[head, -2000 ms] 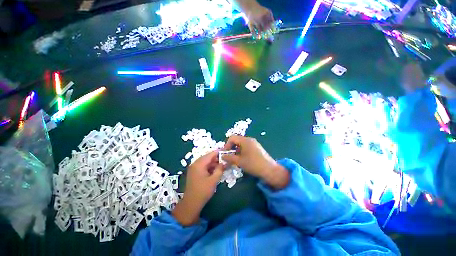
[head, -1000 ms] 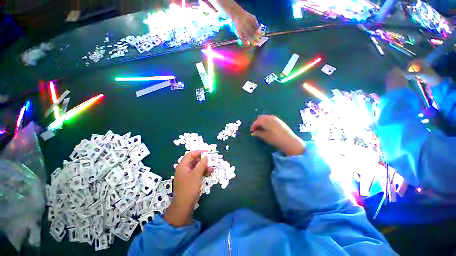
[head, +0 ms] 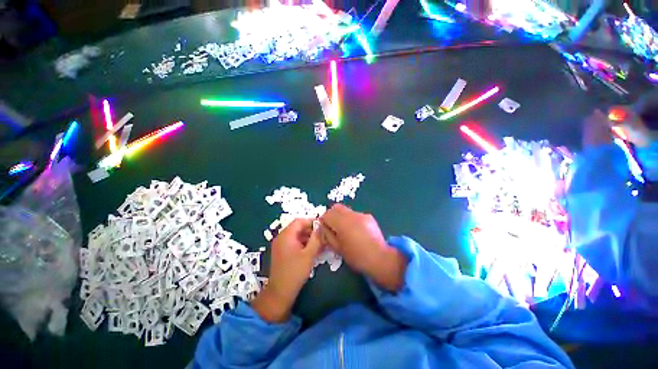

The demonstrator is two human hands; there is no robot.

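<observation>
My left hand [head: 292,256] and my right hand [head: 355,234] meet fingertip to fingertip in front of my chest. A small white plate [head: 316,226] shows slightly between the fingertips, mostly hidden by them. My left fingers pinch it; my right fingertips press against it, and whether they hold a tiny insert cannot be seen. Small white inserts [head: 292,204] lie in a pile just beyond and under my hands, with a smaller cluster [head: 347,187] to the right. A big heap of white square plates with dark openings [head: 162,252] lies at the left.
Lit LED sticks [head: 242,104] and loose plates [head: 392,122] lie beyond my hands on the green table. A dazzling heap of lit assemblies [head: 519,209] is at right, beside a blue-sleeved worker [head: 610,205]. A clear plastic bag [head: 40,249] is far left. More lit pieces lie across the table.
My right hand, apart from the left a second ago, has come back to meet it at the plate. The hand across the table has left the view. The LED colours have changed.
</observation>
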